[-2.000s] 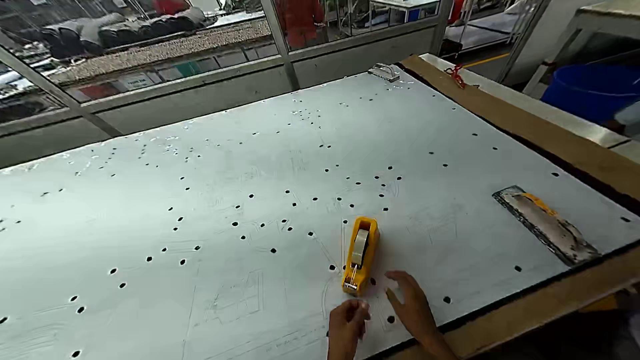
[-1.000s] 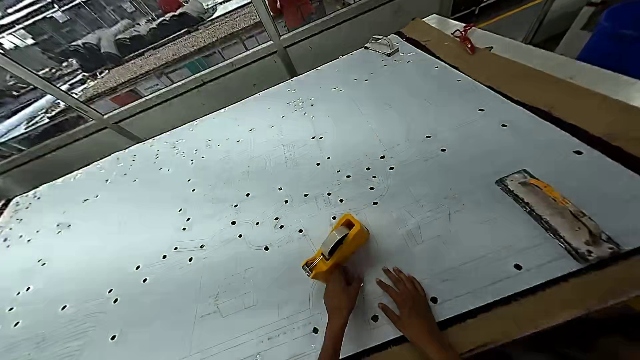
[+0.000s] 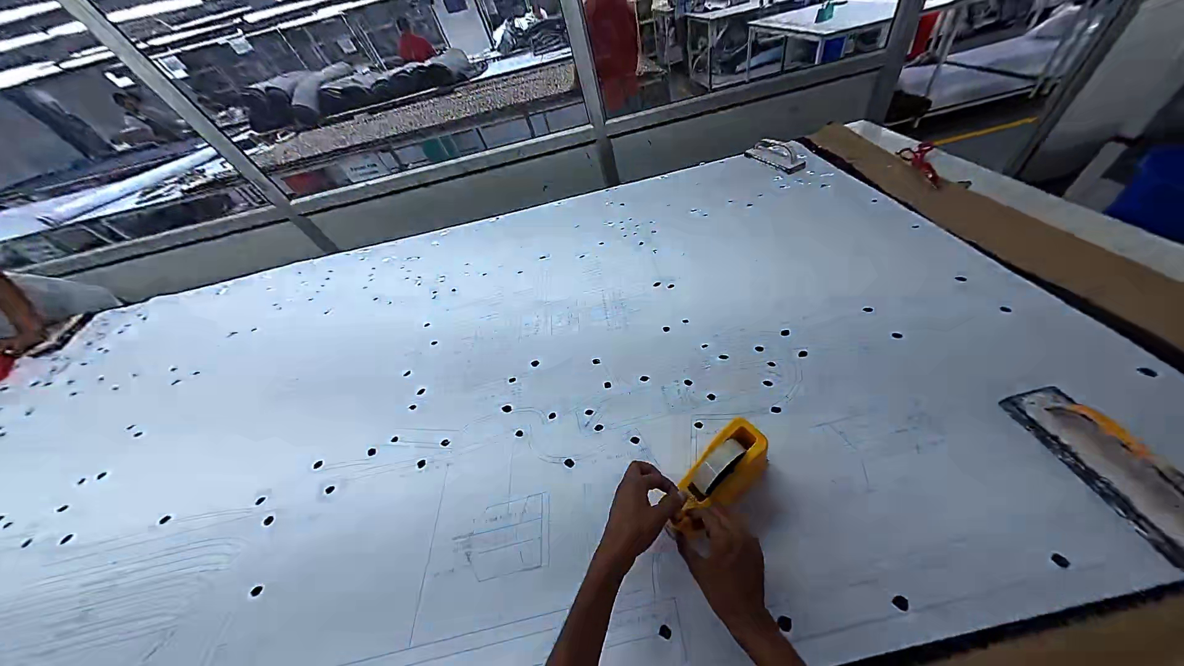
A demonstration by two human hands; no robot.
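Note:
A yellow tape dispenser (image 3: 731, 462) with a roll of clear tape stands on a large white pattern sheet (image 3: 592, 518), which bears drawn lines and many small dark holes. My left hand (image 3: 638, 509) is at the dispenser's near end, thumb and forefinger pinched together; whether tape is between them is too small to tell. My right hand (image 3: 726, 555) touches the same end from the right, its fingers bent around the cutter edge. What its fingertips grip is hidden.
A weight with an orange handle (image 3: 1110, 430) lies at the right. A metal block with a handle (image 3: 777, 155) and red scissors (image 3: 920, 165) are at the far corner. A co-worker's arm (image 3: 20, 310) rests at the left edge. Framed glass panels stand behind the table.
My left hand has left the dispenser's body, and both hands have come together at its cutter end. The dispenser is turned differently than before. A co-worker's arm has come into view at the left.

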